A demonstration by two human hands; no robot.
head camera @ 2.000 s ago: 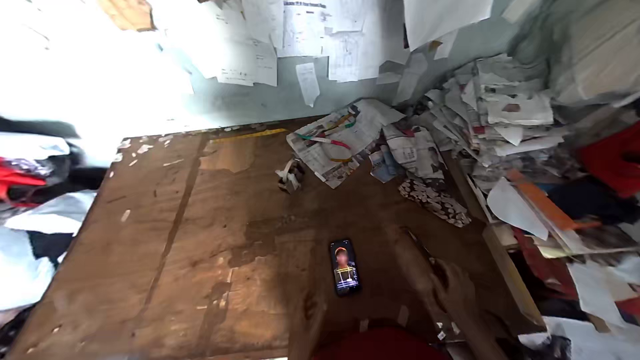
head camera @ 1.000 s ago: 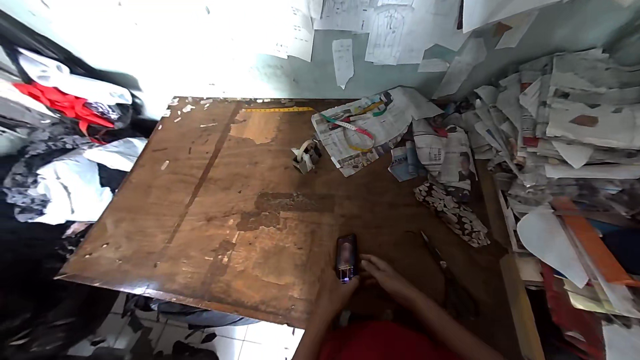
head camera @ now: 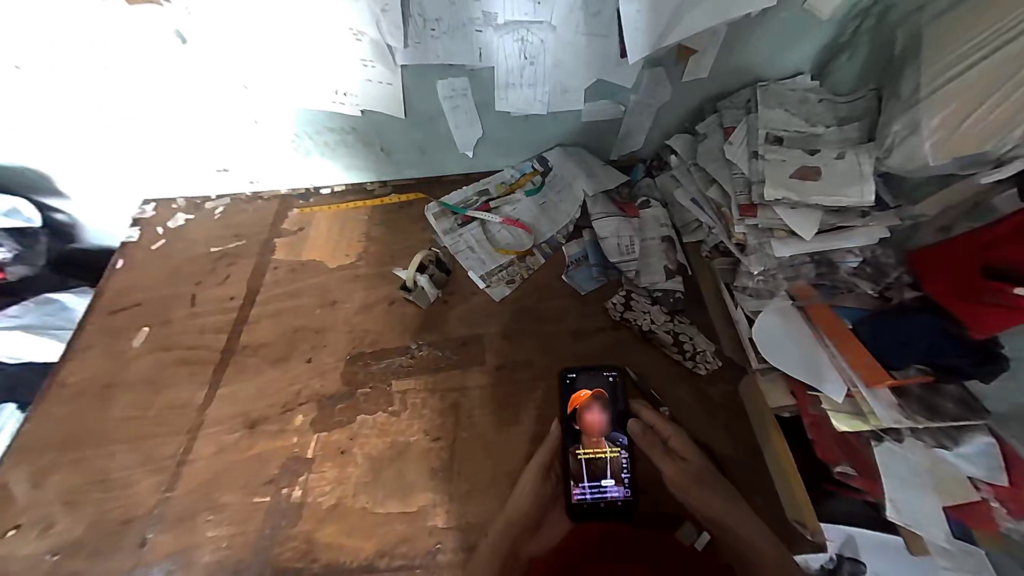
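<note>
A black smartphone (head camera: 598, 444) with its screen lit, showing a person in an orange cap, is upright in view near the bottom centre. My left hand (head camera: 540, 488) holds it along its left edge and from beneath. At the phone's right edge is my right hand (head camera: 668, 452), its fingers touching or very near the side. Part of a dark, slender tool (head camera: 646, 388) lies on the wooden table (head camera: 200, 336) just beyond my right fingers; the rest of it is hidden. A patterned cloth piece (head camera: 664, 328) rests farther off to the right.
A tape dispenser (head camera: 424, 276) stands mid-table. Behind it, a measuring tape (head camera: 496, 220) curls over newspaper pieces (head camera: 552, 192). Stacked cut newspapers (head camera: 816, 160), an orange ruler (head camera: 844, 336) and folded cloth fill the right side. Papers (head camera: 524, 64) hang on the wall.
Two seconds ago the phone lay on the table, with my right hand by the dark tool to its right. Now the phone is in my left hand, and my right hand is beside it.
</note>
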